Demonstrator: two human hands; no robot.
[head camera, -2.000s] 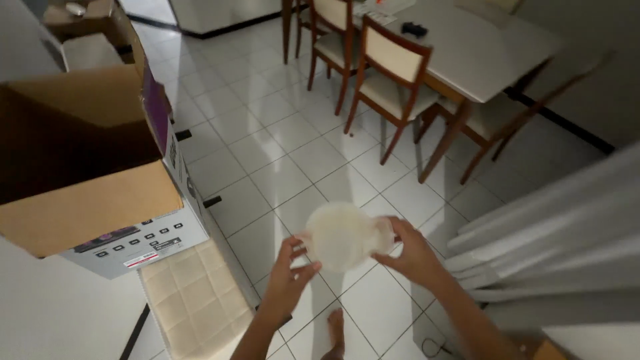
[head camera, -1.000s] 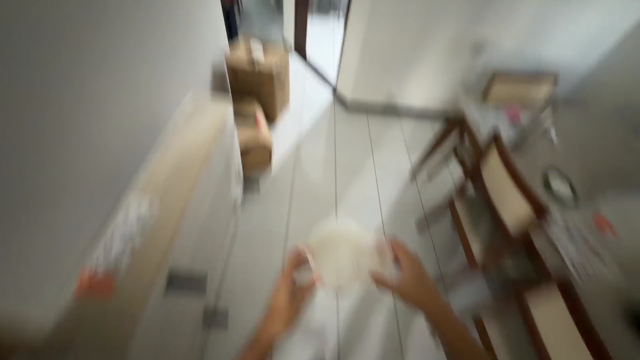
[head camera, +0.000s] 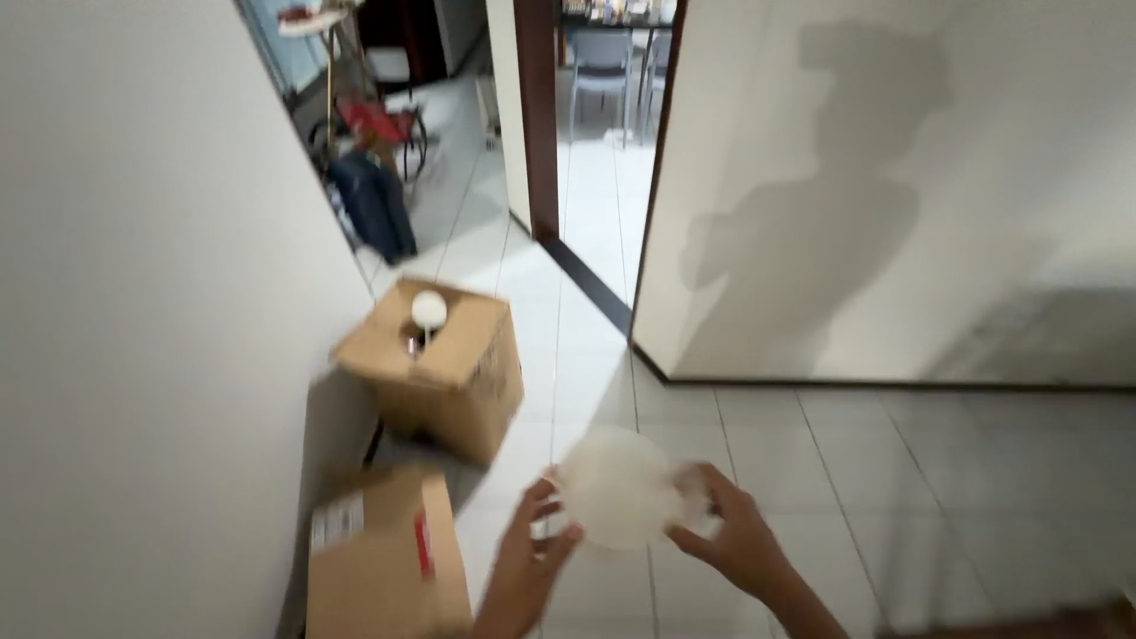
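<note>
A round, pale, translucent object (head camera: 617, 488), perhaps a plastic container or lid, is held level in front of me above the tiled floor. My left hand (head camera: 537, 550) grips its left edge between thumb and fingers. On the opposite side, my right hand (head camera: 732, 537) pinches a part that sticks out to the right, with the thumb below and fingers above. Blur hides the object's finer details.
Two cardboard boxes, one with a white round-topped thing poking out (head camera: 479, 382) and a nearer one (head camera: 382, 568), stand along the left wall. Ahead are a doorway (head camera: 537, 133) and a pale wall (head camera: 887, 222). Dark bags (head camera: 373, 204) lie beyond.
The view has swung from the dining table and chairs toward the doorway and boxes. Both hands still hold the round object in front of me.
</note>
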